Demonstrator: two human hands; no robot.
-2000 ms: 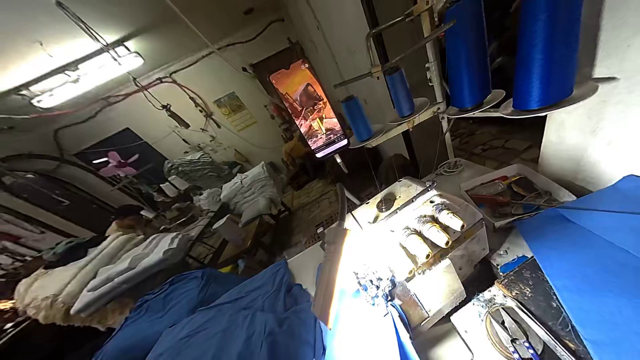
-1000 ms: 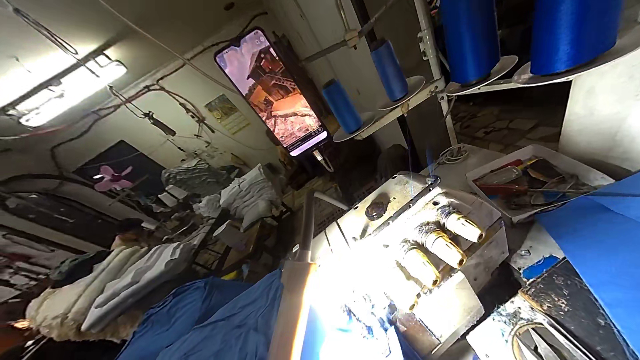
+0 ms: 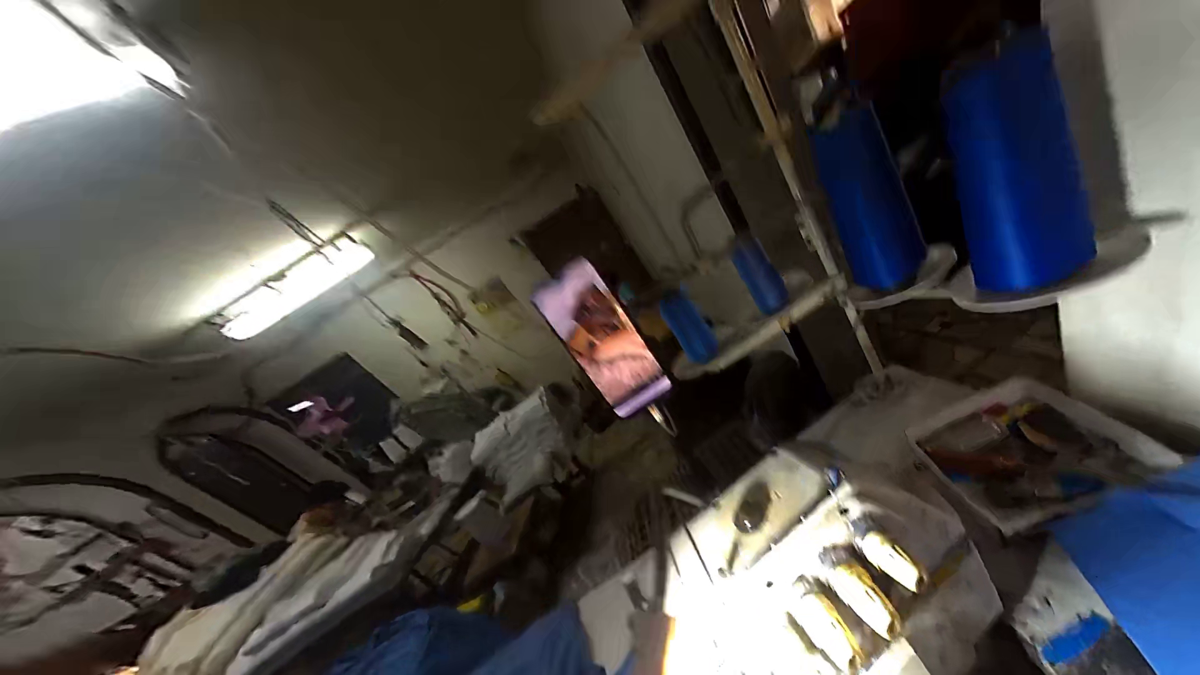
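Neither of my hands shows in the frame. A serger-type sewing machine (image 3: 750, 562) stands at the lower right, brightly lit, with several tension knobs (image 3: 858, 595) on its front. Blue fabric (image 3: 525, 647) lies at its left, cut off by the bottom edge. Large blue thread cones (image 3: 1017, 169) and smaller blue thread spools (image 3: 689, 326) stand on a metal thread stand above the machine. A lit phone (image 3: 605, 337) is held upright and tilted behind the machine, a cable at its lower end.
A tray of small tools (image 3: 1041, 450) lies right of the machine, beside more blue fabric (image 3: 1144, 553). Piled pale cloth (image 3: 281, 600) covers a surface at the lower left. White bundles (image 3: 525, 445) sit farther back. A tube light (image 3: 298, 289) hangs above.
The view has swung up and left, so the machine sits lower in it and more ceiling shows. The picture on the phone differs from the one two seconds ago.
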